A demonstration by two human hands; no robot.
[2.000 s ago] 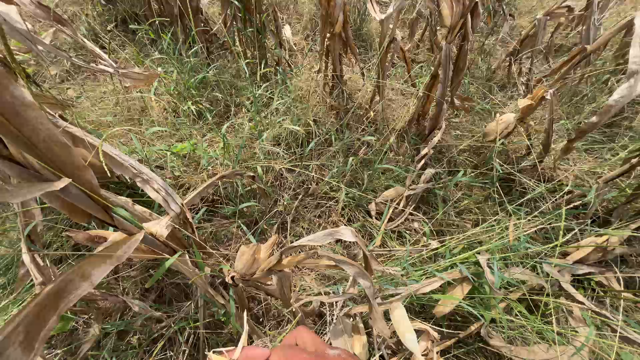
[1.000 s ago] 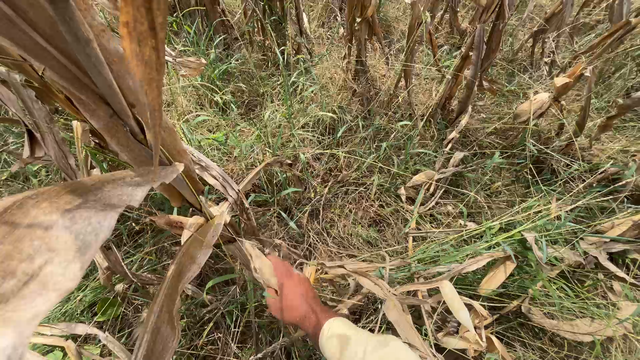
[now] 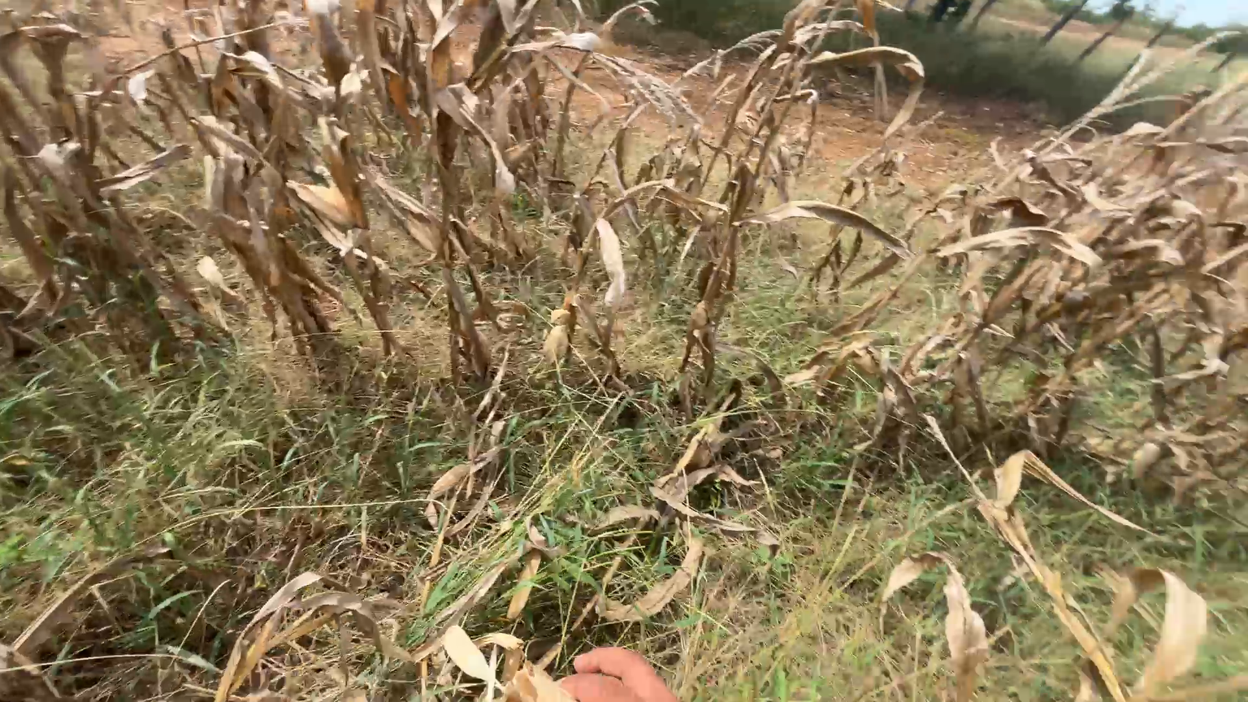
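My right hand [image 3: 619, 677] shows at the bottom edge, cut off by the frame, with its fingers bent beside a pale dry corn husk [image 3: 531, 682]. Whether the fingers grip the husk cannot be told. Left of it, a curled dry leaf [image 3: 292, 614] arches over the grass. My left hand is out of view.
Rows of dry standing corn stalks [image 3: 458, 224] cross the middle, with a denser clump [image 3: 1063, 283] at right. A bent dry stalk [image 3: 1033, 556] leans at lower right. Green grass [image 3: 585, 546] covers the ground; bare reddish soil [image 3: 936, 146] lies behind.
The view has swung up and to the right. One second ago my right hand was at a dry stalk on the left, with its pale sleeve showing; now only its fingers show, beside a husk.
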